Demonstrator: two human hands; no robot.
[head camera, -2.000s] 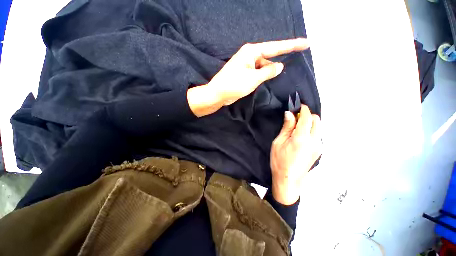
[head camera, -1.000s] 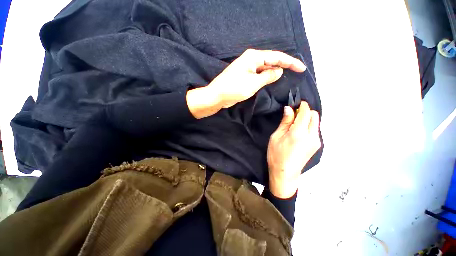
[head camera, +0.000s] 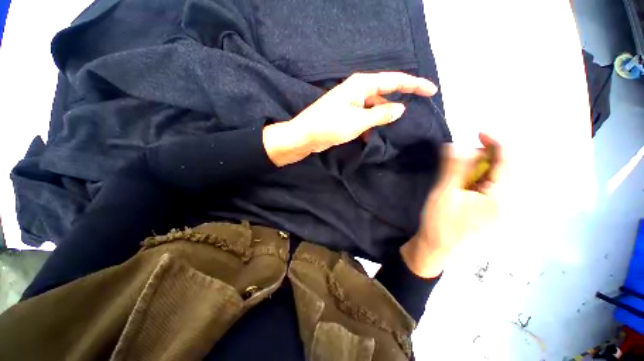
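Note:
A dark navy garment (head camera: 233, 77) lies crumpled over the white table (head camera: 515, 92) and against my body. Its straight edge band runs down the right side. My left hand (head camera: 346, 113) lies on the garment near that edge, thumb and index finger apart; whether cloth is held under the curled fingers cannot be told. My right hand (head camera: 459, 204) is blurred, just right of the garment's edge and over the white table. The yellow handle of the snips (head camera: 480, 169) shows among its fingers; the blades cannot be made out.
Bits of thread (head camera: 522, 323) lie at the lower right. A wheel (head camera: 625, 65) and dark cloth (head camera: 599, 92) are beyond the table's right edge. A blue object (head camera: 628, 282) is at the far right. My brown corduroy garment (head camera: 191, 296) fills the bottom.
My right hand has moved right with the snips, off the garment's edge, and the blades no longer show clearly. My left hand's index finger is lower and more bent than two seconds ago.

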